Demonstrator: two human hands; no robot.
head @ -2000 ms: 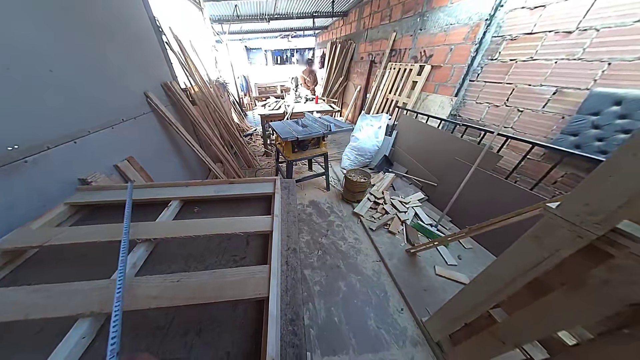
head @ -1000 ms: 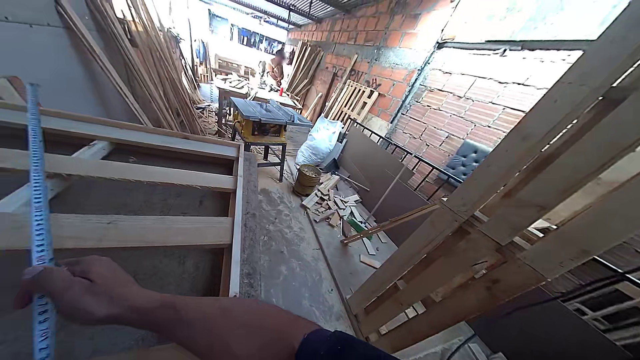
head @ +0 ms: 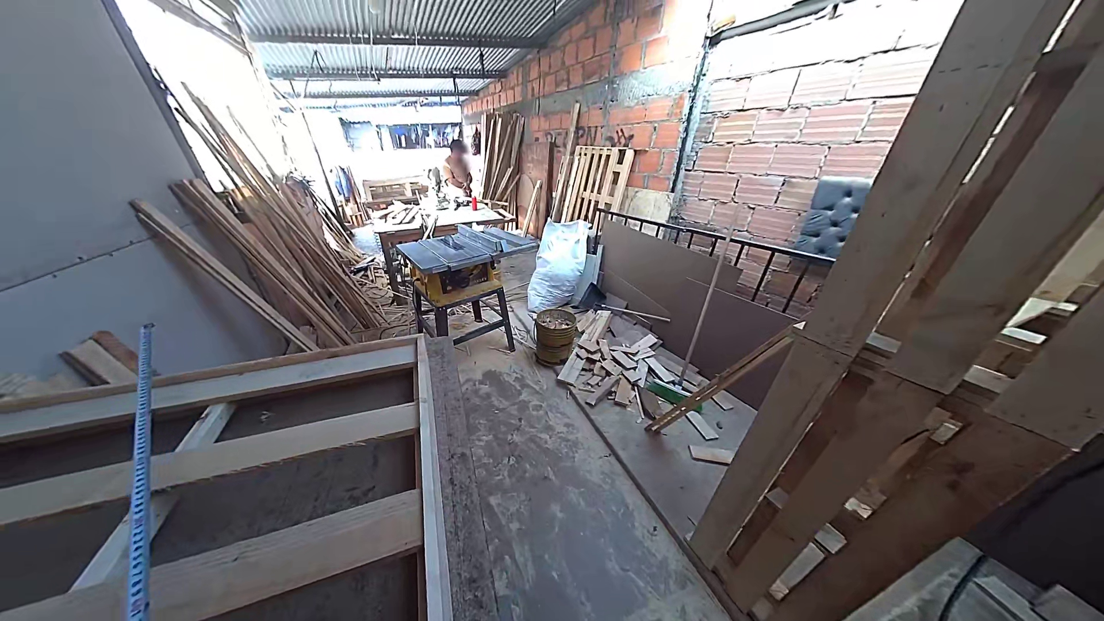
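Neither of my hands shows at this moment. A blade of a tape measure [head: 141,483] stands out lengthwise over a wooden slatted frame [head: 285,543] at the lower left; its lower end runs out of view, so what holds it is hidden. The frame has several pale cross slats and a diagonal piece beneath them, over a dark surface. Its right side rail lies along a rough, darker board [head: 457,483].
A yellow table saw [head: 457,274] on a black stand is ahead, beside a white sack [head: 559,263], a bucket [head: 555,335] and scattered wood offcuts [head: 617,362]. Planks [head: 259,250] lean left; a pallet-like wooden structure [head: 862,345] rises right. A person [head: 457,168] is at the far table.
A hand and forearm, seen at the tape measure blade one second ago, have left the view. The view has swung back to the left and up.
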